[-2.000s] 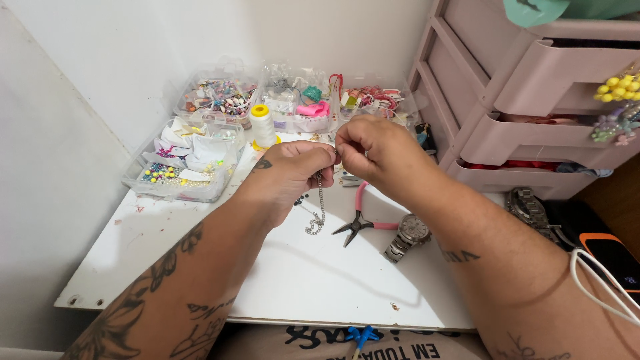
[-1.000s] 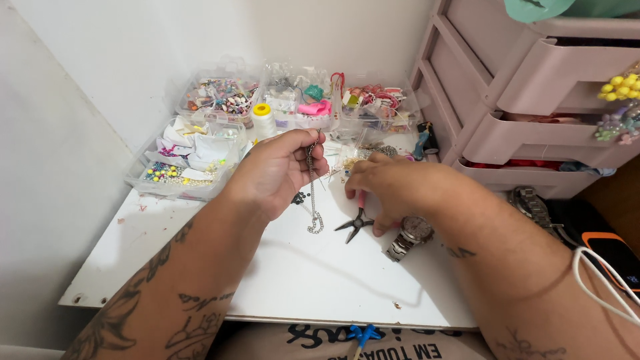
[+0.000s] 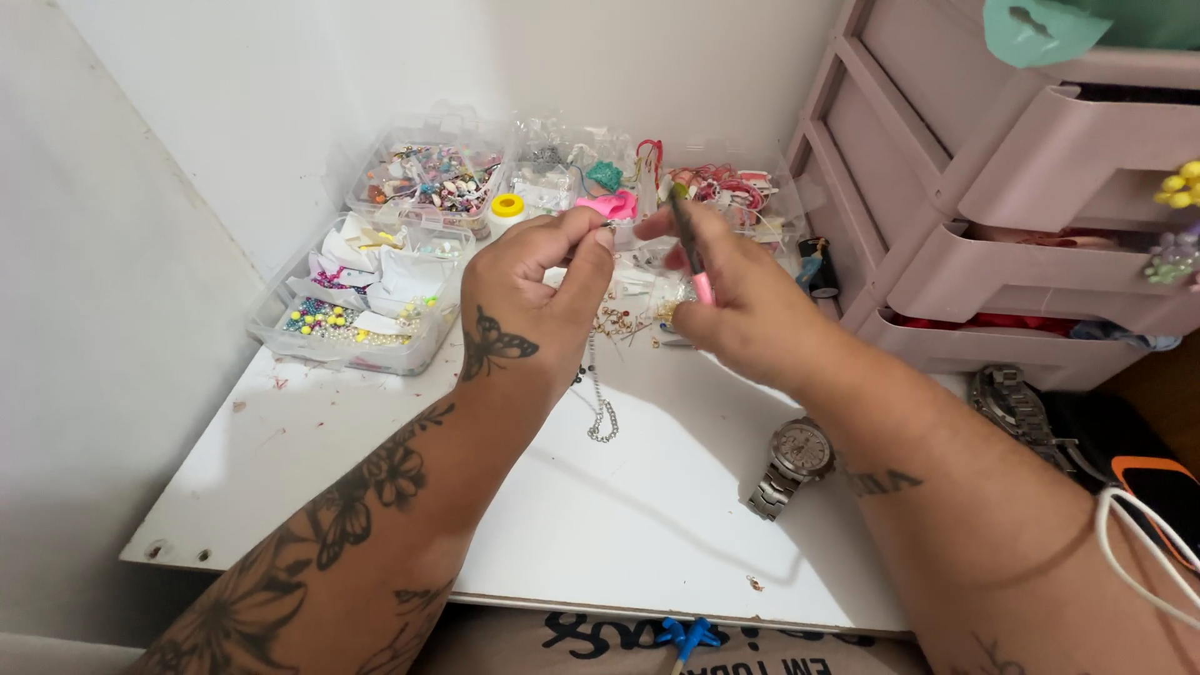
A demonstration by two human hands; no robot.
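My left hand [image 3: 553, 272] pinches the end of a silver metal chain [image 3: 603, 412] between thumb and forefinger; the chain hangs down over the white board, with small black beads beside it. To its right, my right hand [image 3: 741, 291] holds pliers with pink handles [image 3: 694, 248], their dark metal part pointing up. The pliers are apart from the left fingertips, and my fingers hide part of them. Small gold-coloured findings [image 3: 619, 323] lie on the board behind the hands.
Clear plastic boxes of beads [image 3: 356, 352] and cords [image 3: 727, 187] line the back and left. A thread spool [image 3: 507, 211] stands behind my left hand. A metal wristwatch [image 3: 797, 455] lies near my right forearm. Pink plastic drawers [image 3: 1022, 187] rise at the right.
My right hand has picked up the pink-handled pliers from the board and raised them near my left hand. The left hand has stayed on the chain.
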